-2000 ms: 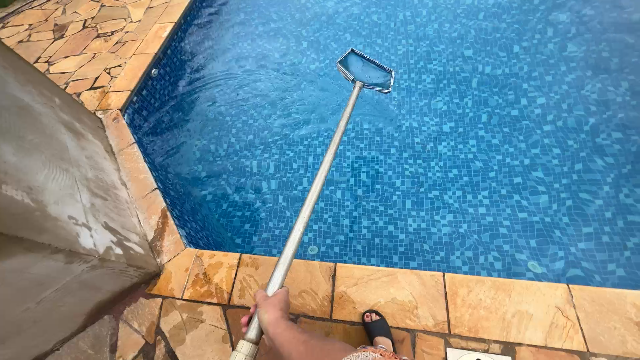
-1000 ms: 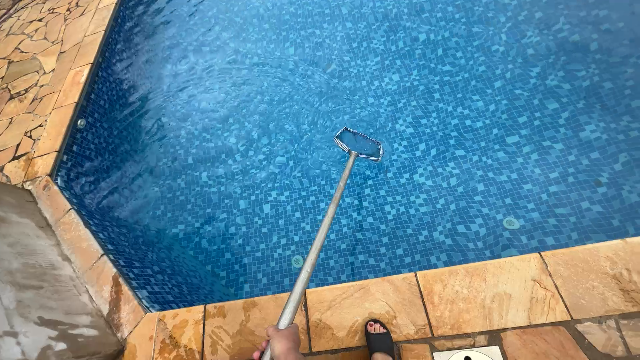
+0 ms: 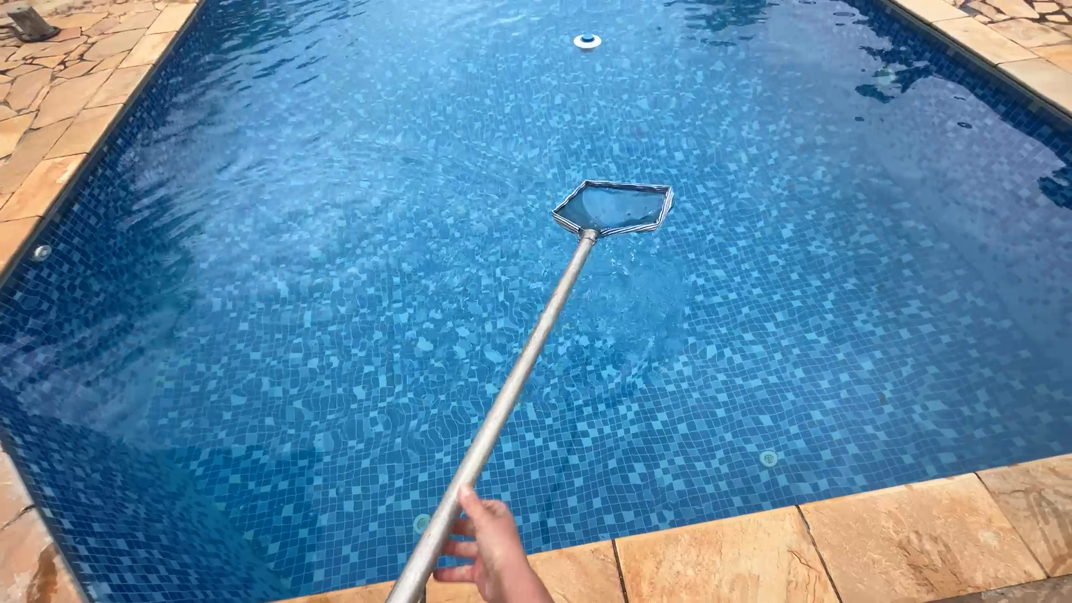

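Observation:
My right hand [image 3: 496, 548] is at the bottom centre, loosely around the metal pole [image 3: 521, 368] of a pool skimmer. Its thumb rests against the pole and its spread fingers pass behind it. From the bottom edge the pole slants up and right to the skimmer net [image 3: 618, 208], which has a pale-edged, angular frame and blue mesh. The net lies at the water surface of the blue-tiled pool [image 3: 377, 335], with ripples and small bubbles just below it in view. My left hand is out of view, as is the pole's lower end.
Stone coping [image 3: 712, 557] borders the pool's near edge, and stone paving [image 3: 63, 75] lies at the left. A round white float [image 3: 587, 41] is far out on the water. Round fittings show on the left wall [image 3: 42, 252] and near the close edge [image 3: 768, 458].
The view has risen and shows more of the far water. My right hand, earlier wrapped around the pole, now has its fingers more spread. The sandalled foot has left view.

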